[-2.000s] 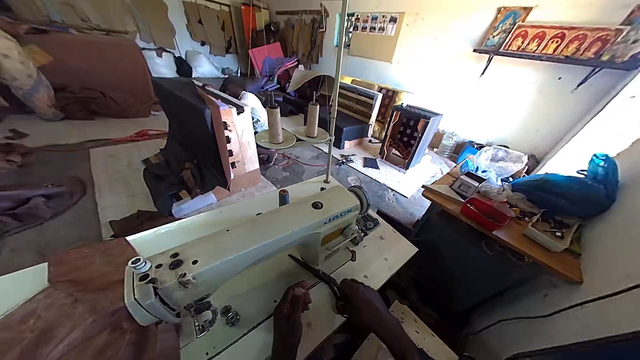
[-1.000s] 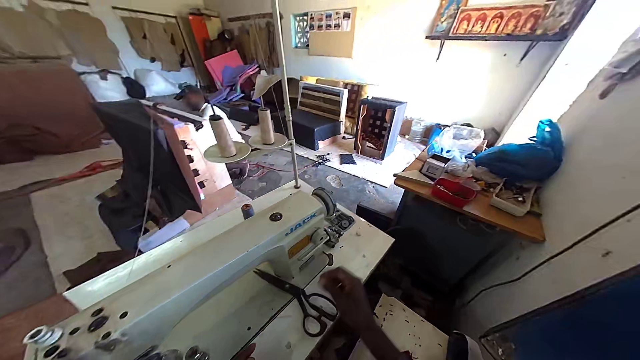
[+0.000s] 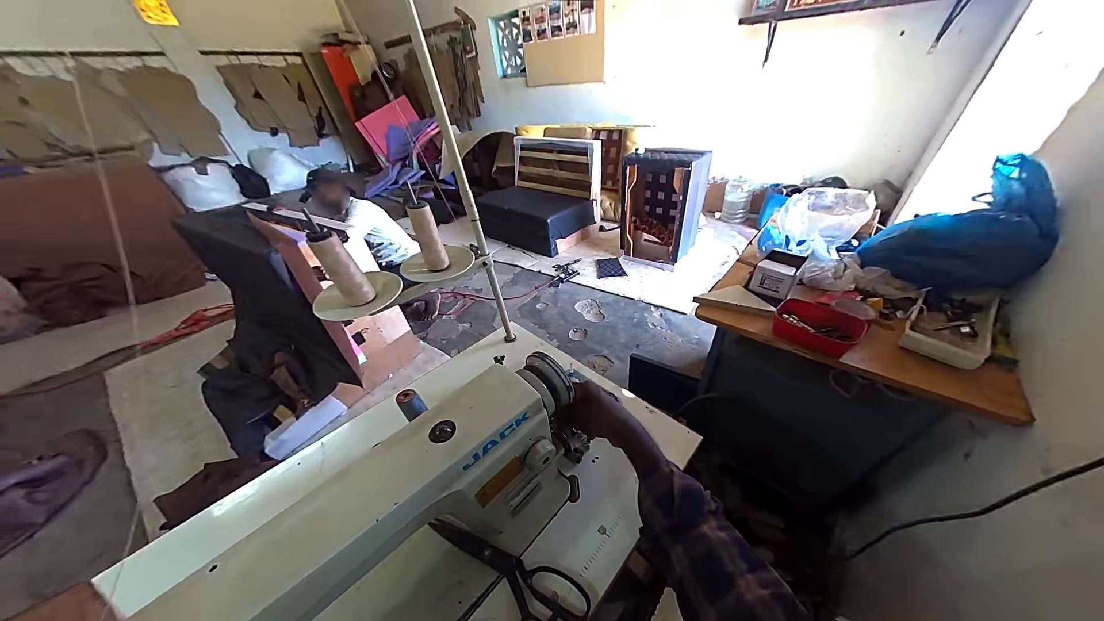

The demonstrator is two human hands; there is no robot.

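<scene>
A white Jack sewing machine [image 3: 405,483] fills the lower middle of the head view. My right hand [image 3: 595,410] is at its right end, beside the handwheel [image 3: 549,379] and the bobbin winder [image 3: 573,444]; its fingers are partly hidden, so whether they grip anything does not show. Black-handled scissors [image 3: 517,573] lie on the machine table [image 3: 604,509] below the machine's arm. Two thread cones [image 3: 341,267] stand on round holders behind the machine, beside an upright metal rod [image 3: 457,164]. A small dark spool [image 3: 411,404] is behind the machine's head. My left hand is out of view.
At the right a wooden desk [image 3: 975,388] bears a red tray [image 3: 819,328], a white tray [image 3: 949,341], a small box and a blue plastic bag [image 3: 962,241]. A person [image 3: 371,224] is behind a black upholstered frame [image 3: 267,293]. Unfinished furniture [image 3: 664,207] stands farther back.
Two seconds ago both hands were at the scissors. The scissors now lie released on the table, and my right hand has moved to the handwheel end. My left hand has left the view.
</scene>
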